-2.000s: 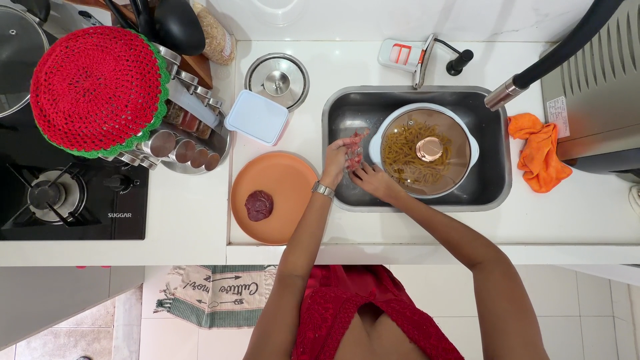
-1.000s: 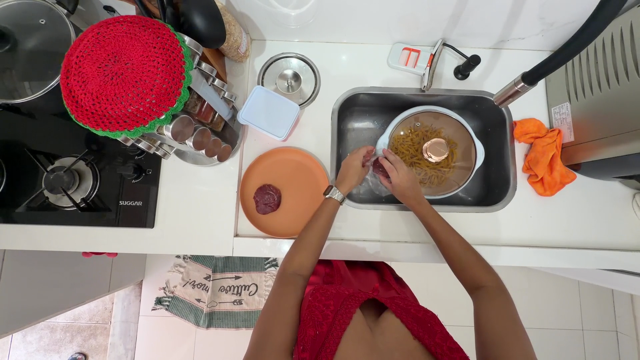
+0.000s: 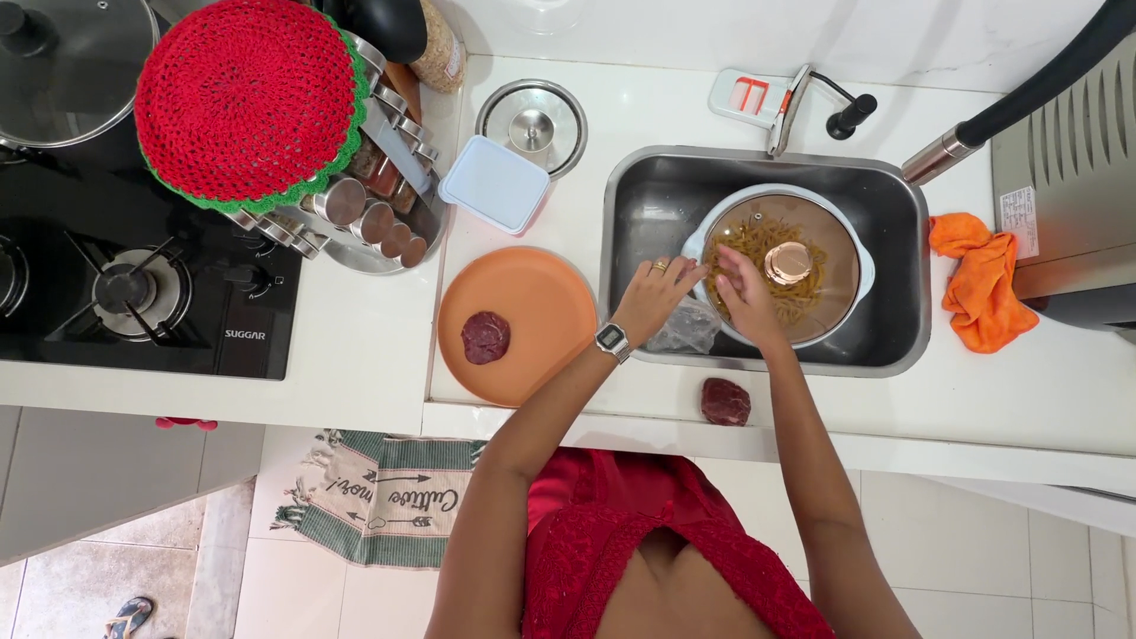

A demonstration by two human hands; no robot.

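Observation:
My left hand, with a wristwatch, is over the left part of the sink, fingers apart, nothing visible in its grip. Close on its right, my right hand has slightly curled fingers and looks empty. Crumpled clear plastic lies just under them at the sink's front left. Beside the hands, a white pot with a tinted glass lid stands in the sink; cut greenish food shows through the lid. One dark red meat piece rests on the front counter, another on an orange plate.
Left of the sink are a lidded plastic container, a round metal lid, a spice rack and a gas cooktop. A black-hosed faucet reaches in from the right, near an orange cloth.
The wrapped meat between my hands earlier is out of them; a meat piece now shows on the front counter and loose plastic in the sink. The view has shifted.

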